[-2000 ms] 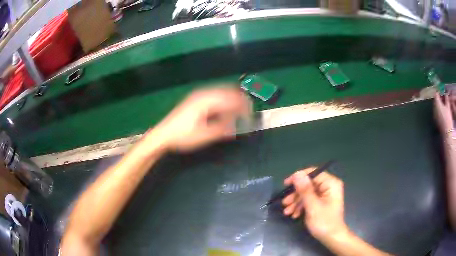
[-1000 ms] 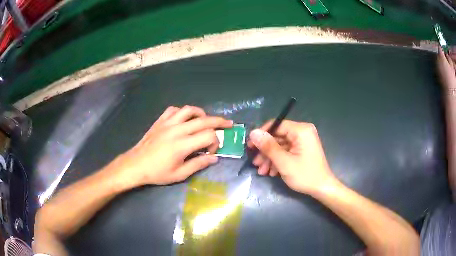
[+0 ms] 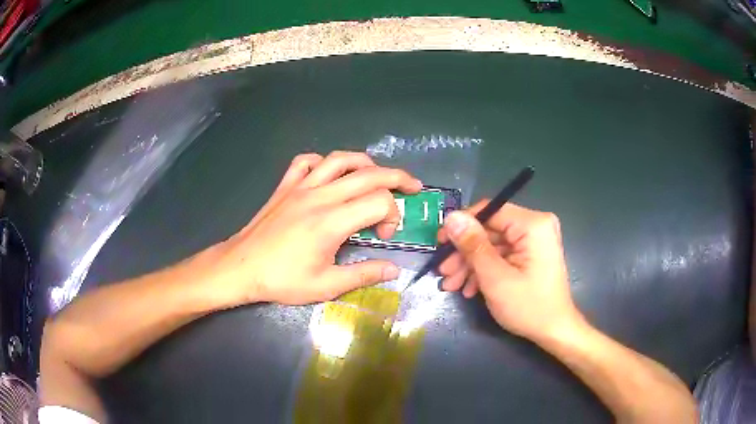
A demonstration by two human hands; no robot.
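A phone assembly (image 3: 421, 217), a green board in a black frame, lies flat in front of me with its dark end to the right. My left hand (image 3: 331, 219) lies over its left part, fingers on the board, thumb near its lower edge. My right hand (image 3: 506, 257) holds dark tweezers (image 3: 501, 196), tip pointing down-left at the top right of the yellow tape. The yellow tape block (image 3: 356, 364) lies below the phone on a clear liner. A whitish squiggly row (image 3: 427, 144) shows at the liner's top.
A glossy clear film (image 3: 137, 190) lies on the left of the dark bench mat. A worn cream edge strip (image 3: 348, 40) separates the mat from the green belt (image 3: 207, 29). Parts of assemblies (image 3: 642, 7) show at the top right. A grey sleeve (image 3: 729, 381) shows at the lower right.
My left hand has come down from the belt side onto the phone. My right hand has moved with the tweezers beside it. The view has tilted down, showing more yellow tape.
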